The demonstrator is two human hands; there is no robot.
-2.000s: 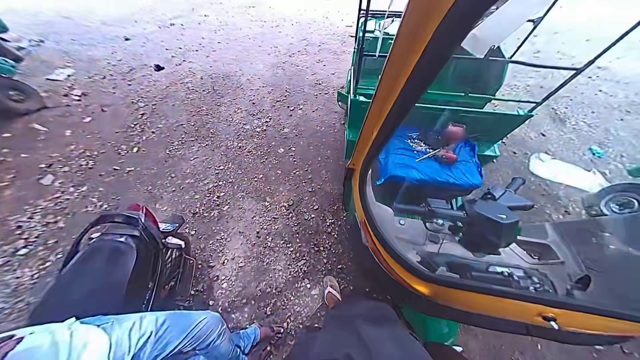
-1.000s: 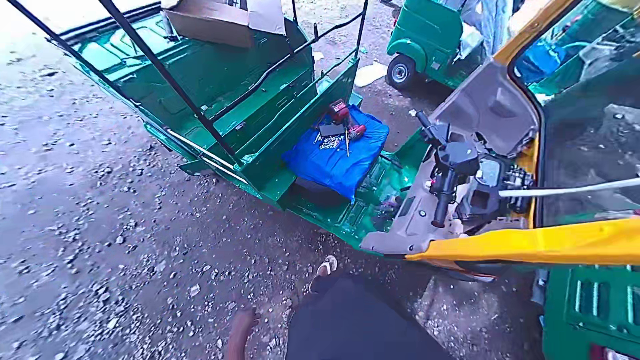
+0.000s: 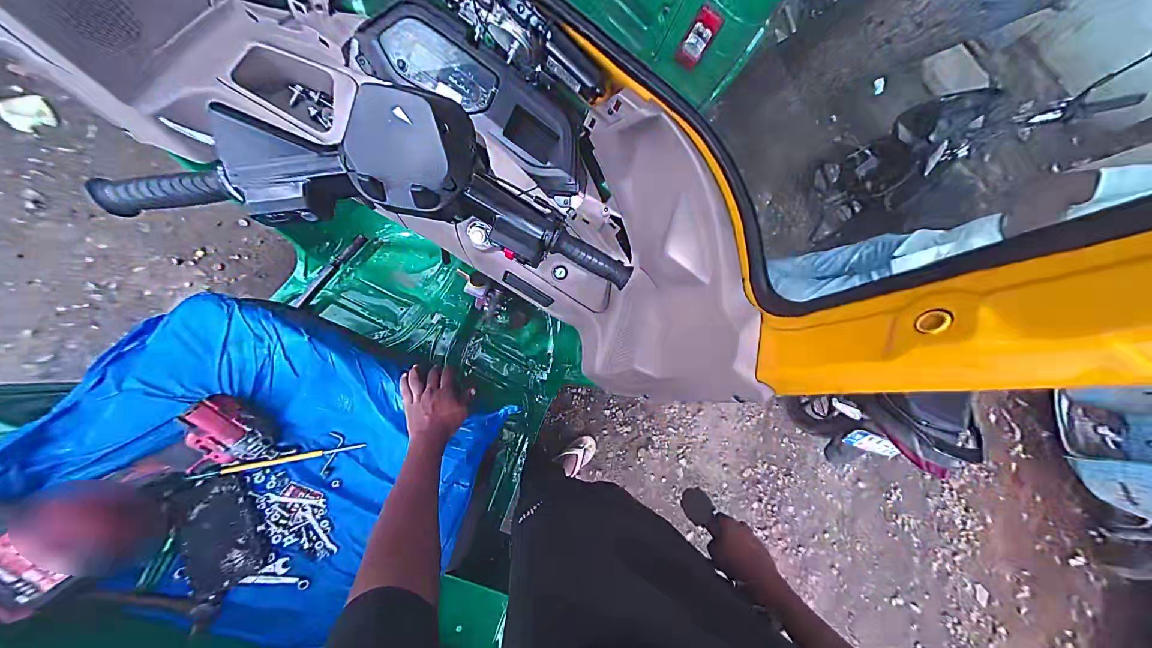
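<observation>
My left hand rests with its fingers apart on the front edge of a seat covered in blue plastic sheeting. On the sheeting, left of my forearm, lie a red power tool, a thin yellow-handled tool, wrenches and many loose small metal parts. My right hand hangs low over the gravel, a dark rounded thing at its fingers; what it is and how it is held are unclear. Ahead of my left hand are the three-wheeler's handlebar and green metal floor.
The beige dashboard panel and yellow windscreen frame stand ahead and to the right. An open dash compartment holds small metal parts. Beyond the frame are a parked motorcycle and a person's jeans. My sandaled foot is on gravel.
The view has moved close over the driver's seat and handlebar. My left hand, low near my legs one second ago, is now on the blue sheeting. My right hand has come into view.
</observation>
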